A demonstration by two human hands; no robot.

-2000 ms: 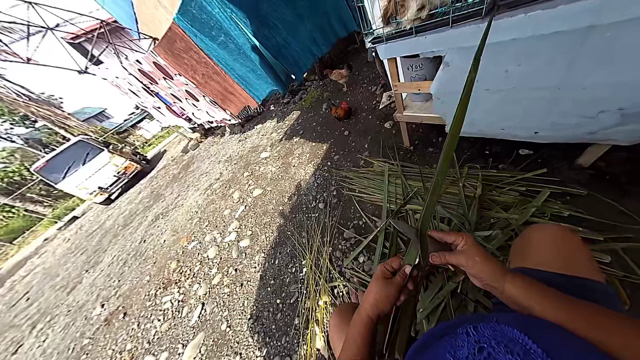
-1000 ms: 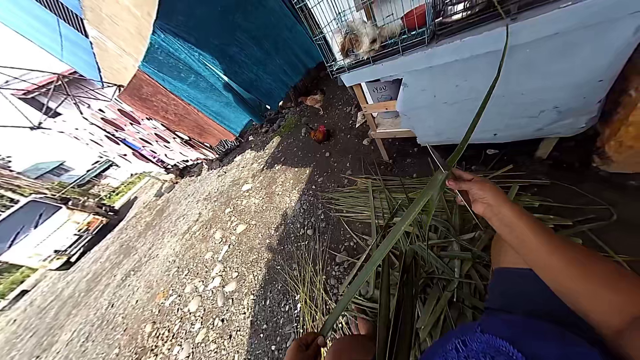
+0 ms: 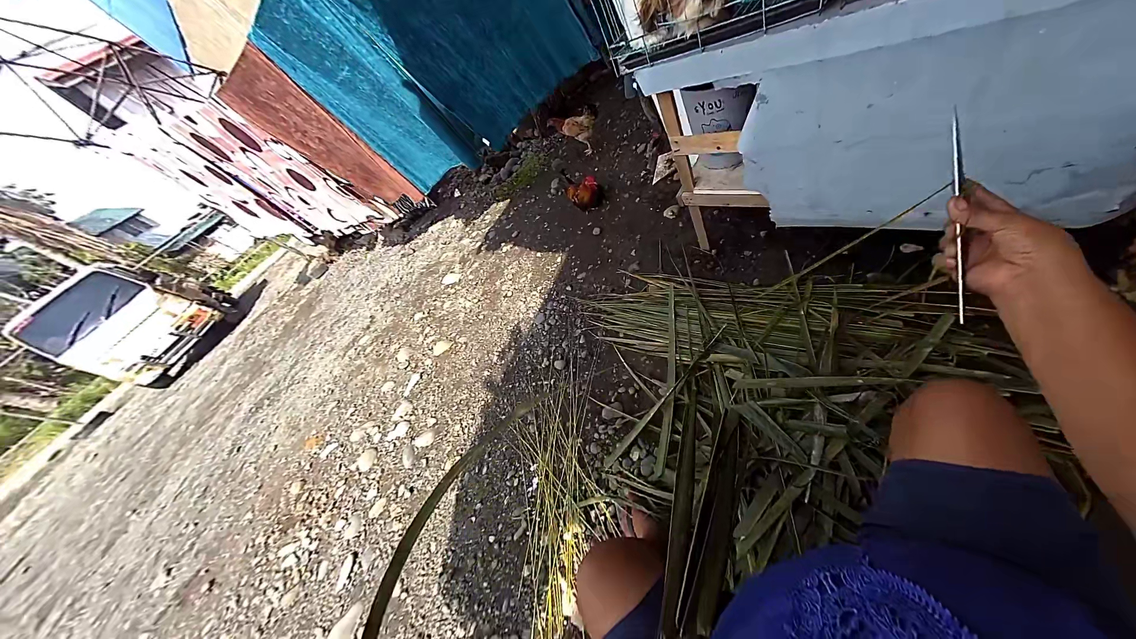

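Observation:
My right hand (image 3: 1003, 238), at the right, is closed around a thin metal blade (image 3: 958, 160) that points up and down. A thin green strip or midrib (image 3: 874, 229) runs from this hand down to the left. My left hand is out of the frame. A long palm leaf strip (image 3: 430, 501) curves up from the bottom edge, left of my knees; its lower end is hidden. Cut leaf pieces (image 3: 781, 426) lie heaped before my knees, and long leaves (image 3: 688, 497) rest between my legs. A bundle of thin midribs (image 3: 559, 497) lies left of the heap.
A pale blue covered stand (image 3: 896, 124) with a wire cage (image 3: 701, 31) on top is ahead, its wooden leg (image 3: 685, 177) beside the heap. Two chickens (image 3: 583, 193) are on the dark ground. Stony gravel (image 3: 355, 390) spreads left towards a white vehicle (image 3: 115, 324).
My right hand has moved right, away from the heap's middle, and the blade shows plainly. My left hand has left the view at the bottom. The leaf strip no longer spans the space between the hands.

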